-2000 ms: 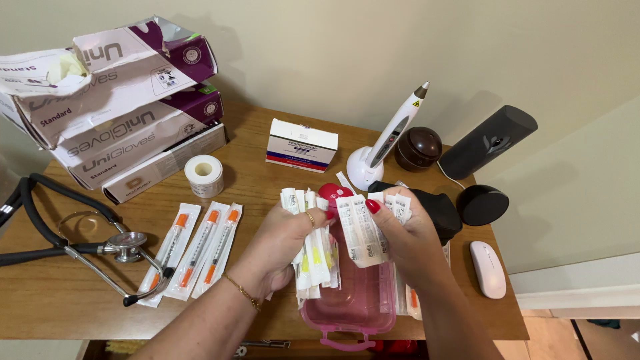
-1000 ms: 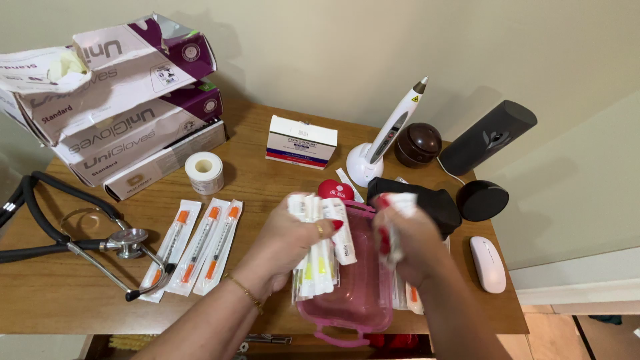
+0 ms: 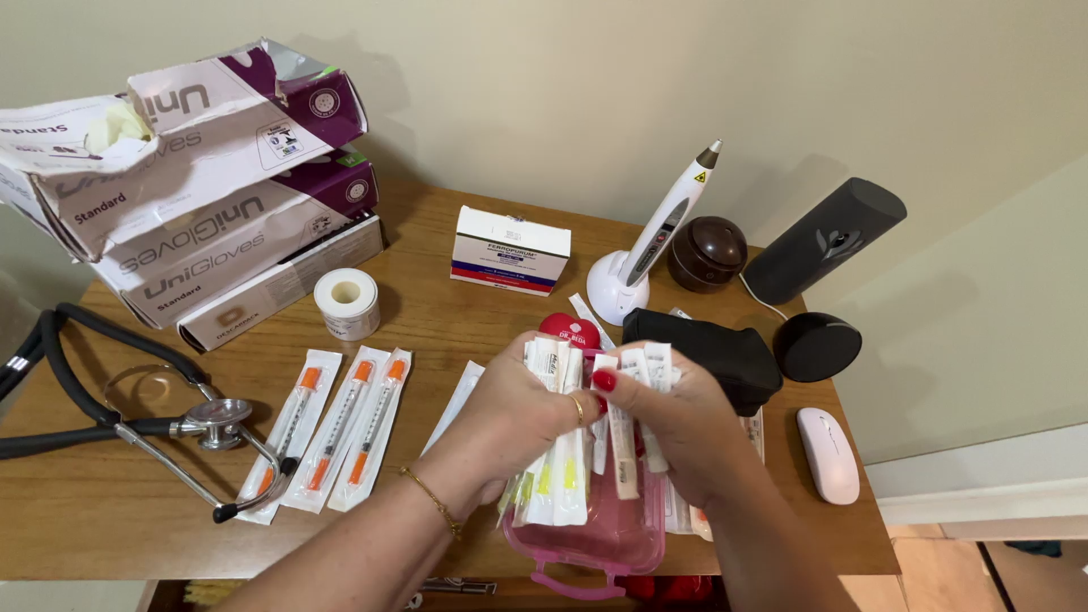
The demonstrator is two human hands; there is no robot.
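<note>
My left hand [image 3: 501, 416] grips a bundle of paper-and-plastic sterile packets [image 3: 561, 476], several with yellow parts showing inside. My right hand [image 3: 693, 412] holds a smaller bunch of slim white packets [image 3: 626, 459] close beside it. Both hands are above a pink translucent plastic box [image 3: 586, 544] with a handle at its near side. Behind the hands lies a red heart-shaped item [image 3: 569, 330]. On the left, several wrapped syringes with orange caps [image 3: 370, 425] lie side by side. Part of the box's inside is hidden by the hands and packets.
Stacked glove boxes [image 3: 204, 178], a stethoscope [image 3: 219, 421] and a tape roll [image 3: 347, 303] stand or lie at left. Behind are a medicine box [image 3: 510, 255], a white pen-shaped device on its stand [image 3: 667, 229], a brown round object [image 3: 707, 253], a black pouch [image 3: 705, 357], a dark cylinder [image 3: 824, 238] and a mouse [image 3: 828, 455].
My right hand, apart from the left and blurred a second ago, is now close beside the left hand, with packets in its fingers. The left hand still holds its bundle.
</note>
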